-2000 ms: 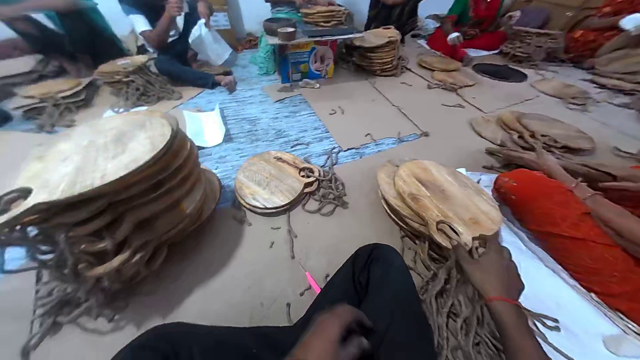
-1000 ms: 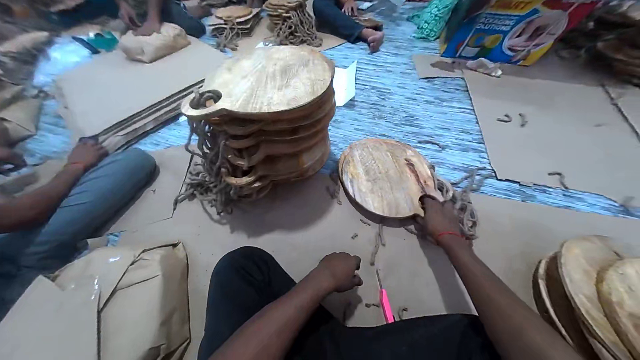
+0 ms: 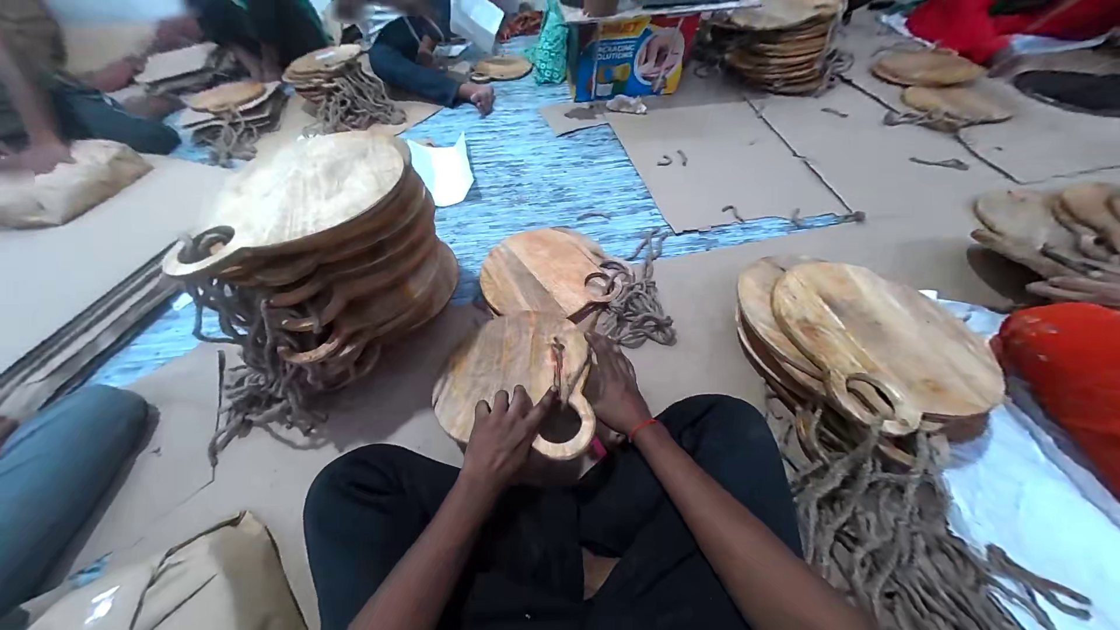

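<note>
A round wooden board with a ring handle (image 3: 516, 359) is tilted in front of my lap, its handle toward me. A short piece of cord lies on its face near the handle. My left hand (image 3: 512, 429) rests on the board, fingers spread beside the handle's hole. My right hand (image 3: 615, 385) is at the board's right edge, thumb and fingers against it. Just beyond lies another round board (image 3: 542, 271) with a bundle of brown cord (image 3: 643, 302) by its handle. A bit of a pink tool (image 3: 598, 448) shows under the board.
A tall stack of boards (image 3: 315, 188) with hanging cords stands at left. More boards (image 3: 892, 332) with a heap of cords (image 3: 875, 525) are at right, near a person's red clothing (image 3: 1067, 376). A brown paper package (image 3: 175, 577) lies bottom left. Other people sit farther back.
One second ago my right hand was at the board on the floor and my left was near my knee; now both hands are at a board in front of my lap. The view has shifted.
</note>
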